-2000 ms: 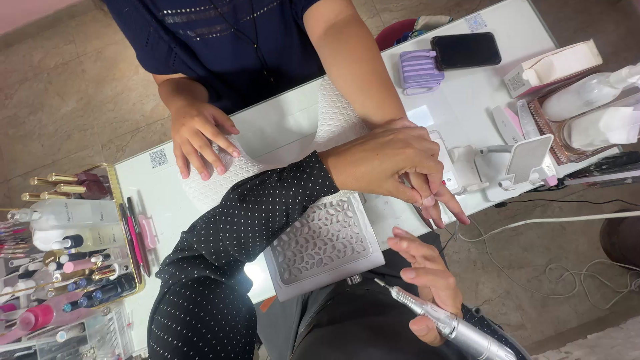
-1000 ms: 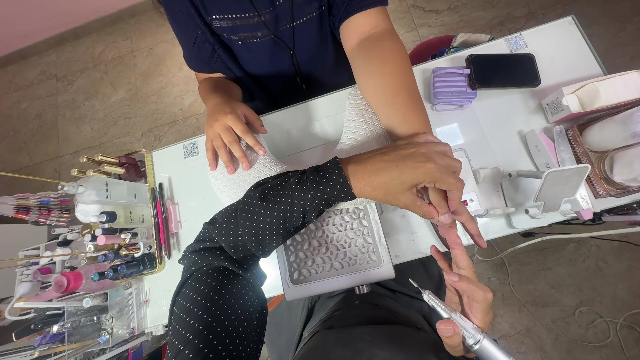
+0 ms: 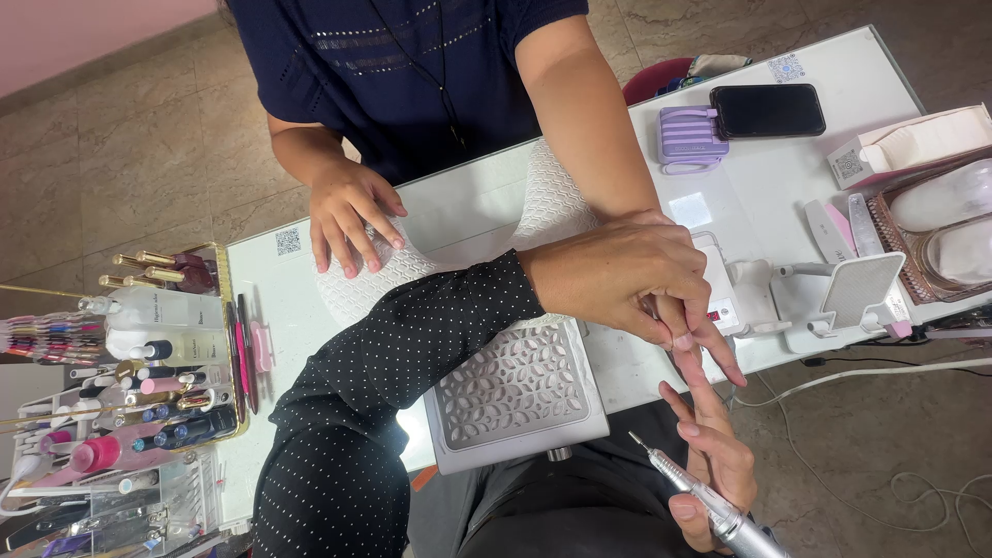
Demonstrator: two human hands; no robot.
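Note:
My left hand (image 3: 620, 279), at the end of a black dotted sleeve, reaches across and grips the fingers of the other person's hand (image 3: 721, 353). An electric nail drill handpiece (image 3: 717, 511) lies in my right hand (image 3: 717, 465), its bit pointing up and left. One of my right fingers is extended to the other person's fingertips. Left of the drill is a nail dust collector (image 3: 515, 387) with a leaf-patterned grille. The other person's second hand (image 3: 349, 217) rests on a white textured armrest (image 3: 372, 283).
Nail polish bottles (image 3: 186, 426) crowd a gold-rimmed tray at the left, beside slim pink and dark tools (image 3: 244, 353). A black phone (image 3: 767, 111), a purple power bank (image 3: 688, 136), a white stand (image 3: 860, 294) and a woven basket (image 3: 891, 232) sit at the right. A white cable (image 3: 876, 370) hangs there.
My right hand, holding the drill, has come up to the other person's fingertips, one finger extending to them. My left hand keeps its grip. The view has shifted slightly.

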